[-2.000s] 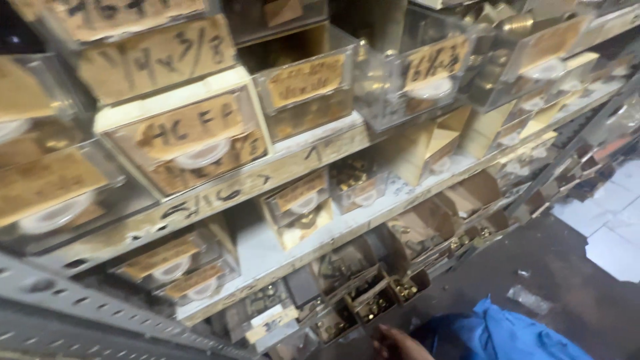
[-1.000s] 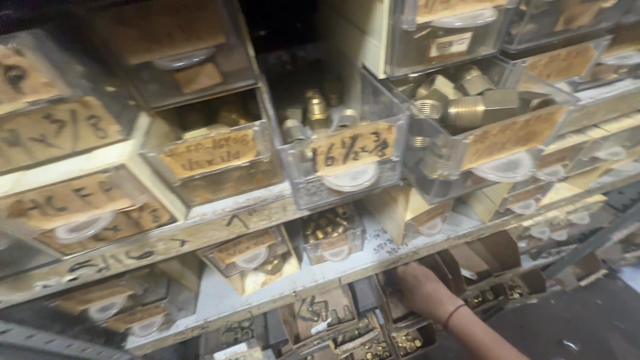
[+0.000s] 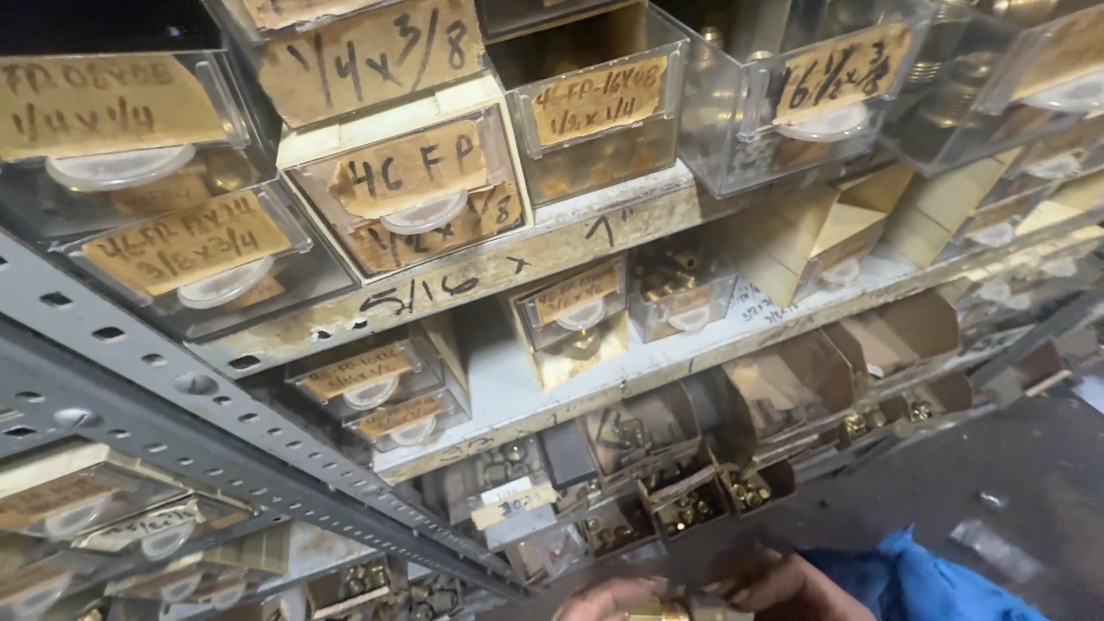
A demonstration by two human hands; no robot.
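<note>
At the bottom edge, my left hand (image 3: pixel 608 599) and my right hand (image 3: pixel 780 586) are close together, both partly cut off by the frame. Their fingertips meet around brass pipe fittings (image 3: pixel 668 611); the exact number and shape cannot be told. Just above them, small open bins (image 3: pixel 690 509) on the low shelf contain brass fittings. A clear plastic drawer (image 3: pixel 681 315) with brass pieces stands on the middle shelf. Higher up are more clear drawers with handwritten size labels, among them a cream-edged drawer (image 3: pixel 410 177). Blue fabric (image 3: pixel 914 573) lies beside my right hand.
A perforated grey metal upright (image 3: pixel 198 384) runs diagonally at the left, with more labelled drawers (image 3: pixel 95 500) behind it. Shelf edges (image 3: pixel 483 280) cross the view. Cardboard bins (image 3: pixel 793 379) line the lower shelf. Clear plastic scrap (image 3: pixel 992 548) lies on the dark floor at the right.
One second ago a hand was reaching into the lower bins; now both hands are together at the bottom edge, holding brass fittings. The view has shifted.
</note>
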